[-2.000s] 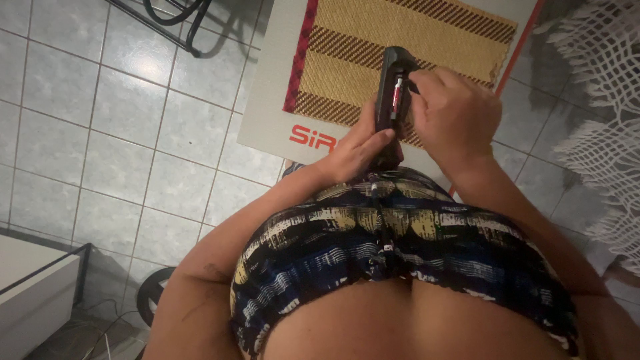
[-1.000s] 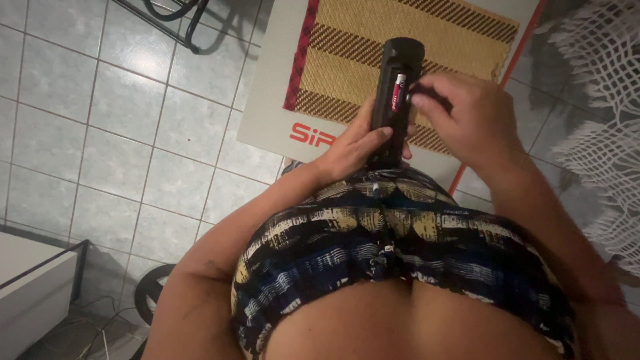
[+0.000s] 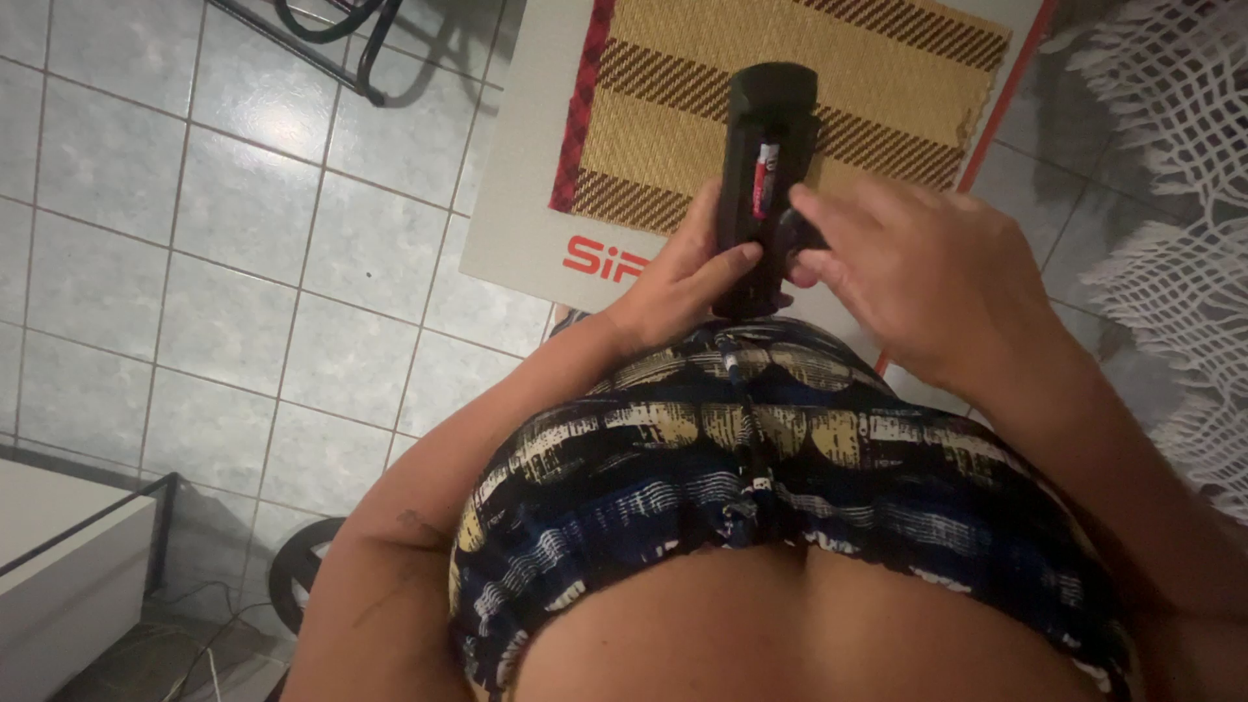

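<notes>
My left hand (image 3: 687, 268) grips the lower part of a black handheld device (image 3: 770, 97), its thumb lying across the near end. An open slot in the device shows a red and white battery (image 3: 764, 181). At the device's right side, the bent fingers of my right hand (image 3: 907, 263) hold a small dark piece (image 3: 801, 234), mostly hidden behind them; its kind cannot be told. Beyond the hands, a woven straw mat (image 3: 673, 117) with brown stripes and a red checked edge lies on a light grey board (image 3: 522, 195) with red lettering.
A white fringed net cloth (image 3: 1170, 263) hangs at the right. Black metal tubing (image 3: 341, 78) stands at the upper left on the tiled floor (image 3: 244, 214). White furniture (image 3: 78, 556) and loose cables (image 3: 210, 634) are at the lower left.
The device has turned in my left hand, so its battery slot faces up more than two seconds ago. My right hand has moved a little down along its side.
</notes>
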